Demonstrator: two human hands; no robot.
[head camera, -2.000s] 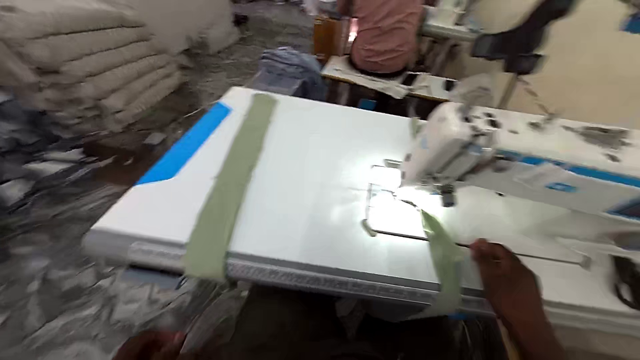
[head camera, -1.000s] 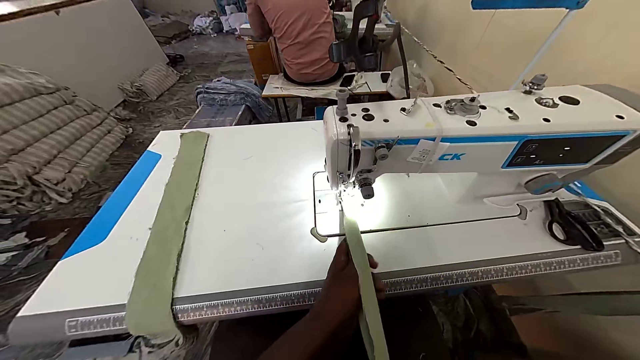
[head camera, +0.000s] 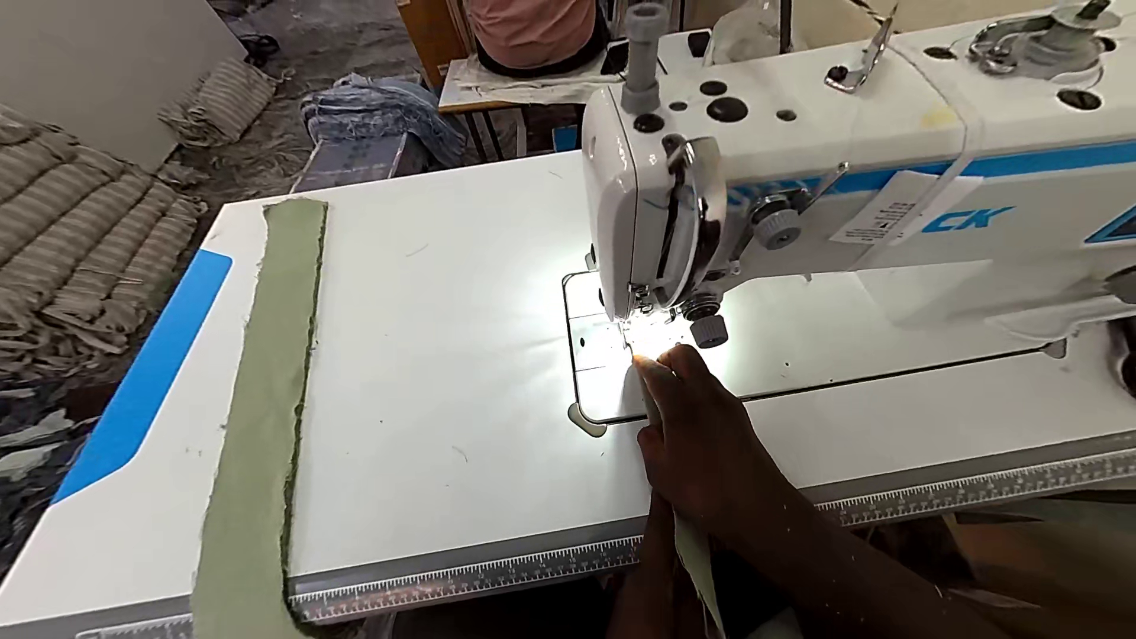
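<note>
My right hand (head camera: 701, 435) pinches a narrow green fabric strip (head camera: 650, 399) just in front of the needle area of a white industrial sewing machine (head camera: 612, 195). Its fingertips rest close to the lit presser foot (head camera: 632, 324). My left hand (head camera: 658, 532) is lower down, mostly covered by the right; its wrist and forearm rise from the bottom edge, and its fingers cannot be made out. The strip's tail hangs down past the table's front edge. A wider green fabric strip (head camera: 262, 390) lies flat across the left part of the white table, its near end over the edge.
A ruler tape (head camera: 470, 577) runs along the table (head camera: 426, 461) front. The machine's arm (head camera: 852, 177) spans the right side. Beyond stand a bench with folded denim (head camera: 382, 115) and a seated person (head camera: 532, 35). Striped fabric bundles (head camera: 80, 248) lie at left.
One second ago a single hand, its arm from the lower left, held the strip before the needle. My right hand is now there too, over the left. The view has moved closer.
</note>
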